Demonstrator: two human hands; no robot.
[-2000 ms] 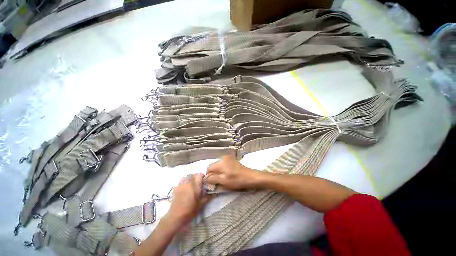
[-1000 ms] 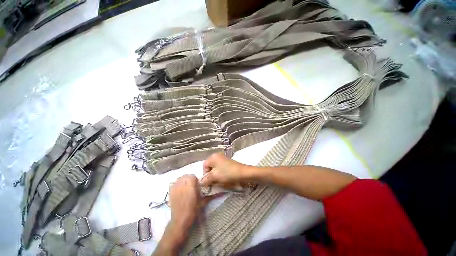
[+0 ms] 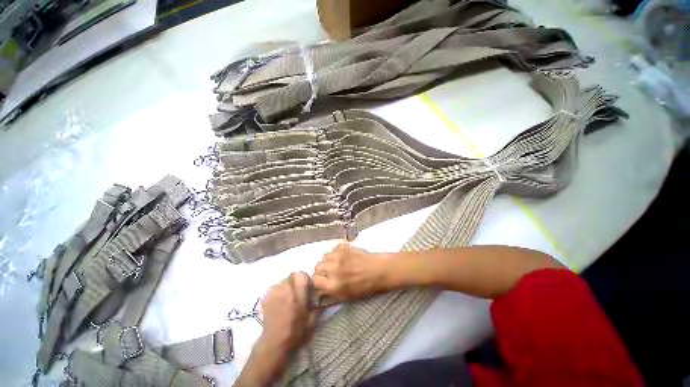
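My left hand (image 3: 286, 308) is closed on a webbing strap piece, with its silver snap hook (image 3: 243, 314) sticking out to the left of the fingers. My right hand (image 3: 344, 273) touches the left hand's fingertips and pinches the same strap piece. The buckle between the hands is hidden by the fingers. Long beige-grey webbing straps (image 3: 378, 317) lie fanned out under my right forearm and beside my left hand. A row of assembled straps (image 3: 280, 204) lies just beyond my hands, hooks at the left.
Short strap pieces with silver buckles (image 3: 113, 264) are heaped at the left. A tied strap bundle (image 3: 378, 64) lies at the far side, in front of a cardboard box (image 3: 333, 17). The gathered tails (image 3: 522, 162) lie at the right. Clear plastic (image 3: 658, 83) is at the far right.
The view has shifted, moving the straps within the picture. My hands stay together on the strap piece; my right hand's fingers have moved slightly lower, and the hook still sticks out at the left.
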